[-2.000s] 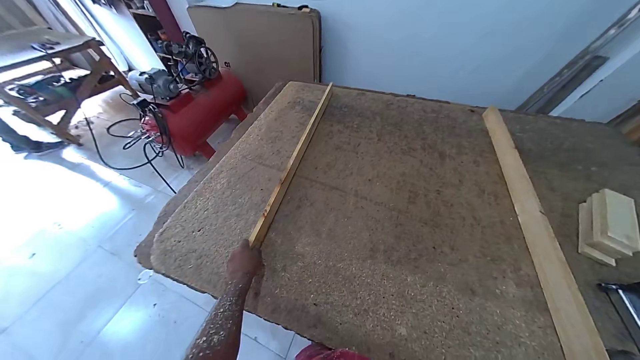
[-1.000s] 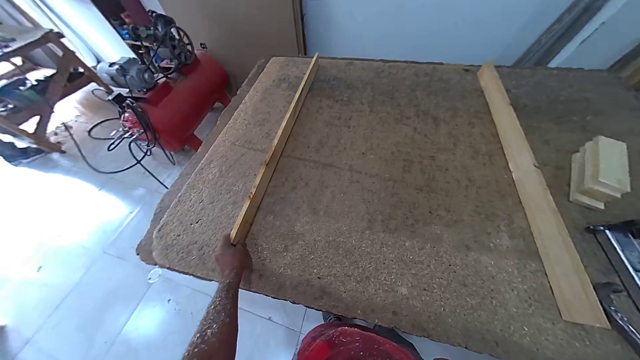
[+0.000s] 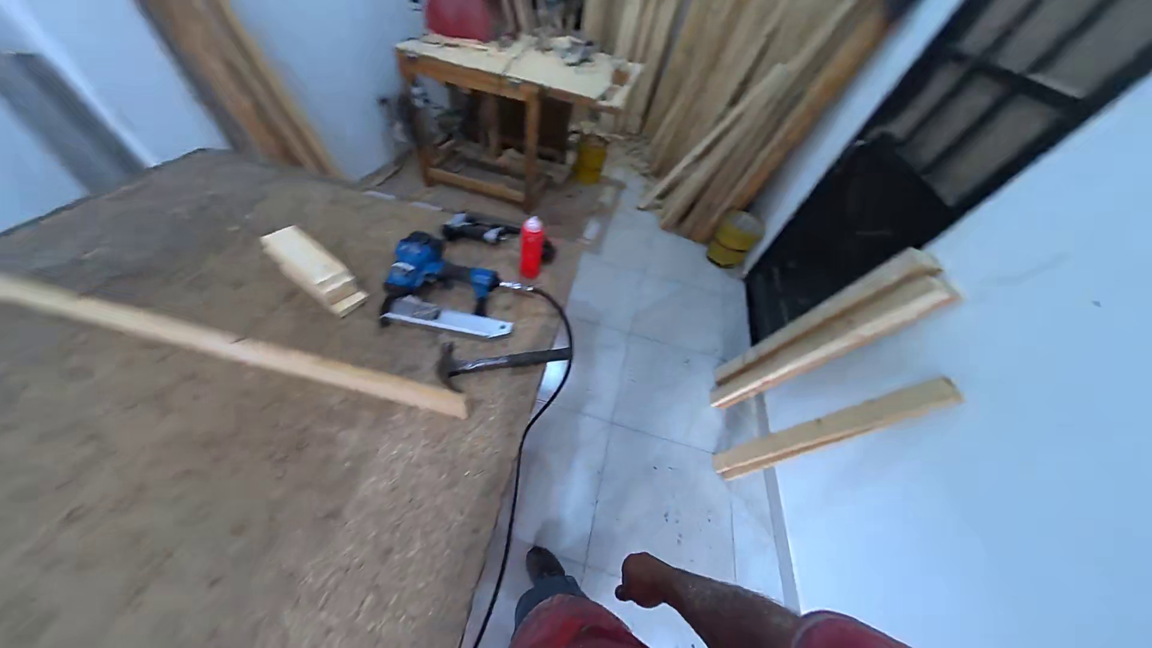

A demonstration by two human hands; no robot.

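Note:
My right hand (image 3: 643, 580) hangs over the tiled floor beside the workbench, fingers curled, with nothing seen in it. My left hand is out of view. A long wooden board (image 3: 236, 349) lies across the particle-board bench top (image 3: 297, 495). Toward its near edge rest a claw hammer (image 3: 504, 362), a blue nail gun (image 3: 432, 270) joined to a black air hose (image 3: 517, 468), and a hand saw (image 3: 450, 319) with a metal blade. A red bottle (image 3: 532, 247) stands upright behind them, near a dark power tool (image 3: 481, 229). Short wood blocks (image 3: 310, 268) lie stacked to the left.
Wooden boards (image 3: 837, 328) and a lower piece (image 3: 837, 427) stand by the white wall at right. Long planks (image 3: 720, 135) lean at the back, near yellow buckets (image 3: 735, 238) and a small work table (image 3: 486, 81). The hose hangs past the bench edge over the floor.
The view has swung far to the right. Earlier my left hand held the end of a thin wooden strip on the bench; both are now out of view, and my right hand has come into view.

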